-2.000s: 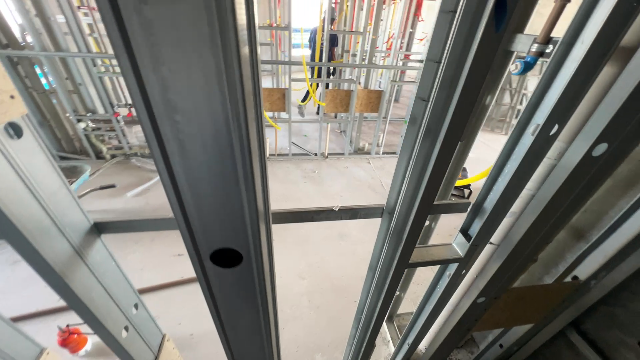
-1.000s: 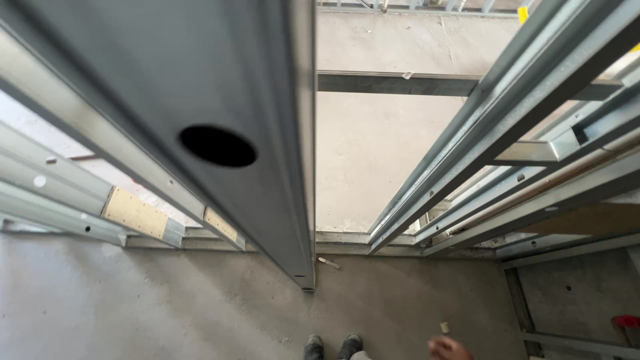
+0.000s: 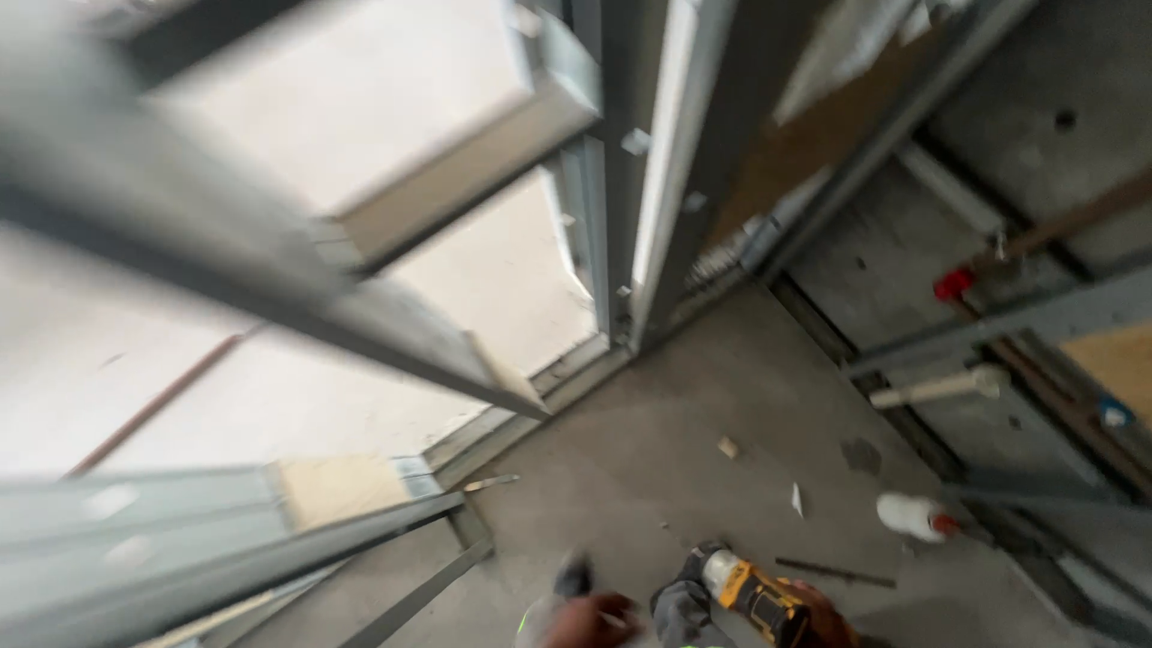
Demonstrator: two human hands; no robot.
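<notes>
At the bottom edge my right hand point(image 3: 823, 619) is closed round a yellow and black cordless power tool point(image 3: 763, 601), whose pale front end points up and left, over my shoe and trouser leg. My left hand point(image 3: 596, 621) is blurred, low and to the left of the tool; whether something small is between its fingers I cannot tell. Galvanized steel studs point(image 3: 432, 360) rise from a floor track point(image 3: 576, 382) in front of me.
On the concrete floor lie a white bottle with a red cap point(image 3: 913, 517), a thin dark rod point(image 3: 835, 572) and small scraps. At right stand wall framing, a copper pipe point(image 3: 1080, 211) and a white pipe point(image 3: 936, 389). A steel cross-piece point(image 3: 468, 180) spans studs ahead.
The view has swung down and right. Both hands are now in sight at the bottom, the right one with the power tool; one second ago only one hand showed.
</notes>
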